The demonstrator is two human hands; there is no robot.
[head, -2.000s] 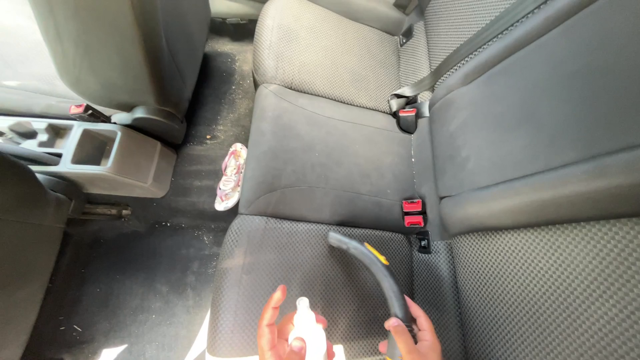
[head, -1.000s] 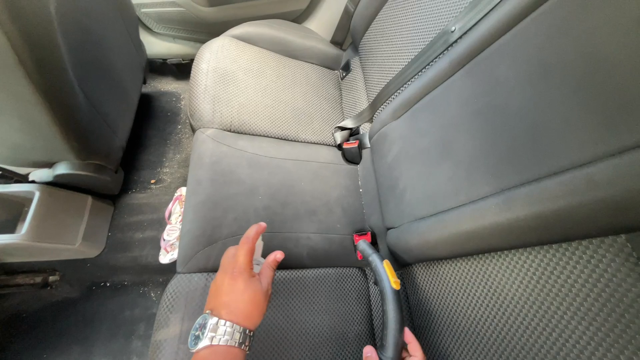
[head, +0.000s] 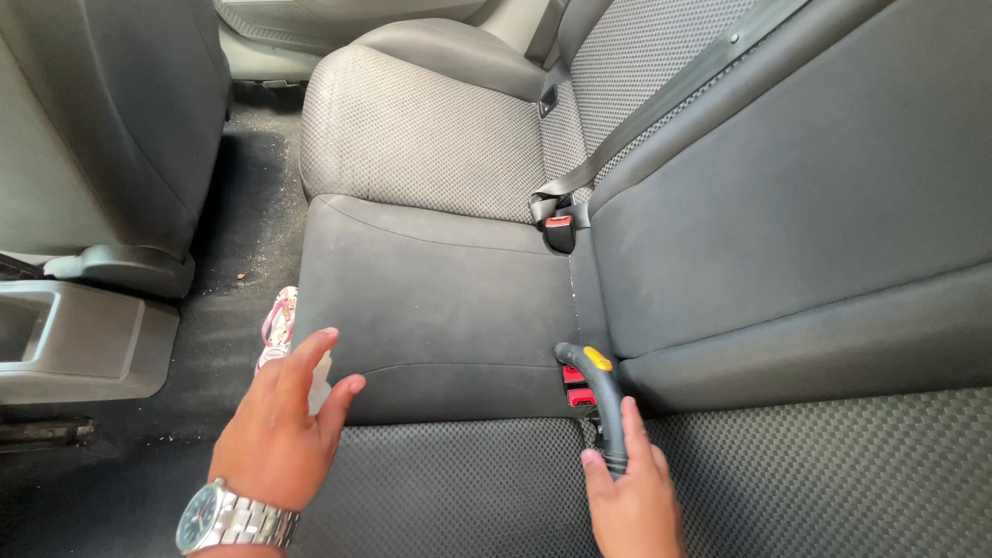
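Observation:
My left hand [head: 275, 426], with a steel-banded watch [head: 232, 515] on its wrist, is at lower left over the front of the rear seat. A translucent whitish piece [head: 319, 380] shows between its thumb and fingers; most of it is hidden behind the hand. My right hand [head: 635, 488] grips a curved dark grey plastic handle with a yellow part [head: 604, 395], which looks like a vacuum hose handle. The handle's tip lies beside the red seat belt buckles [head: 577, 387] at the rear of the middle seat.
A grey belt [head: 659, 108] runs down to another buckle [head: 559, 232]. A patterned flip-flop [head: 279, 318] lies on the dark floor [head: 248, 209], which has pale crumbs. The centre console [head: 116, 341] and a front seat [head: 116, 124] stand at left; the backrest [head: 798, 194] rises at right.
Two seconds ago my left hand showed a white bottle upright; now its back faces the camera. The handle has moved to the buckles. The view has shifted.

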